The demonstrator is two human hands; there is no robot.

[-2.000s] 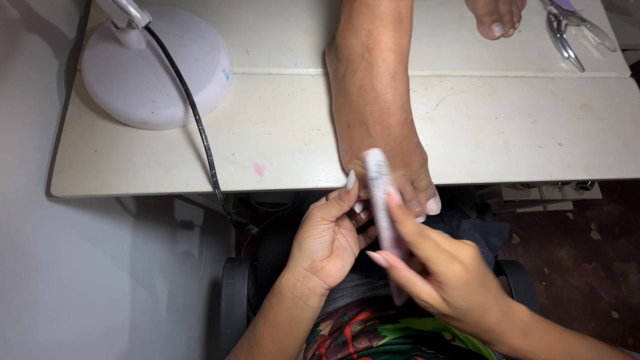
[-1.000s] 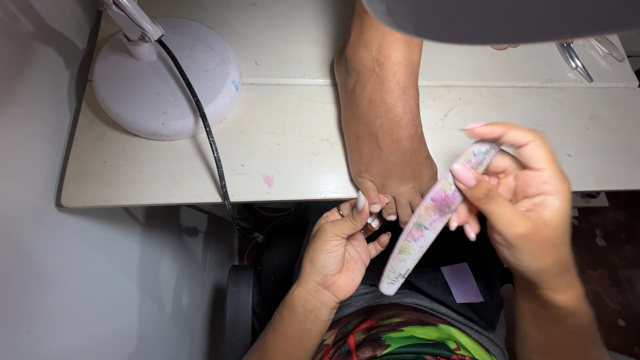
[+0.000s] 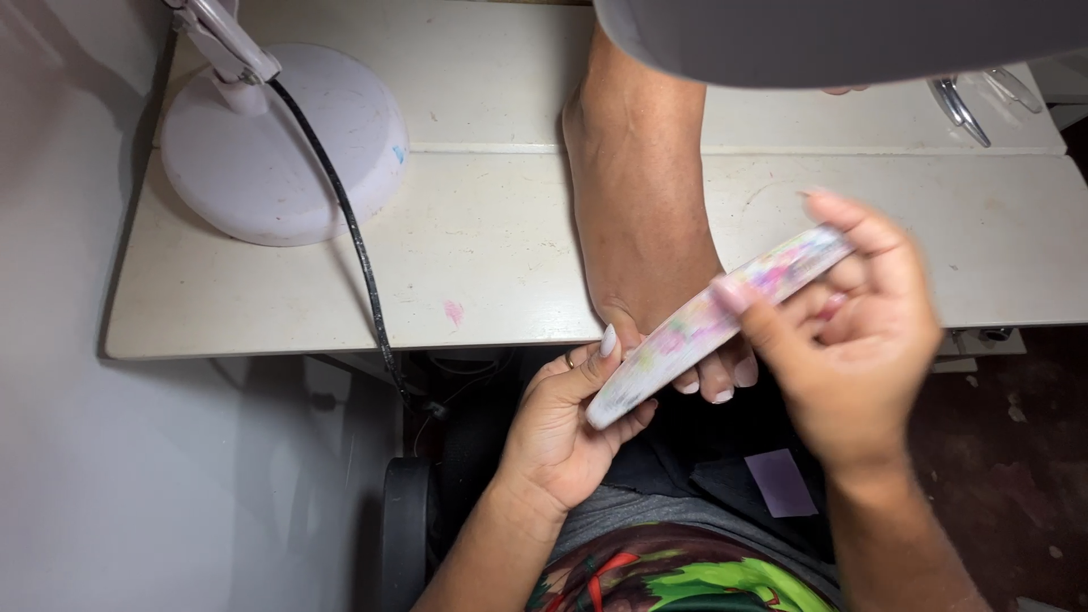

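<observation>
Another person's foot [image 3: 642,195] rests on the white table, its toes past the front edge. My right hand [image 3: 850,340] holds a floral-patterned nail file [image 3: 680,336] between thumb and fingers; the hand and file are slightly blurred. The file slants down to the left across the toes, partly hiding them. My left hand [image 3: 565,416], wearing a ring, pinches a small toe at the foot's left side with thumb and fingers; the file's lower end overlaps this hand. Whether the file touches a nail cannot be told.
A round lamp base [image 3: 285,144] with a black cable [image 3: 340,195] stands on the white table [image 3: 501,246] at left. A dark lampshade-like shape [image 3: 850,38] covers the top right. Metal nippers [image 3: 960,110] lie beyond it. A purple square [image 3: 780,483] lies on my lap.
The file, upright and narrow over the toes two seconds ago, then turned broad side up to the right, now slants across the toes. The dark shape has come into view at top right.
</observation>
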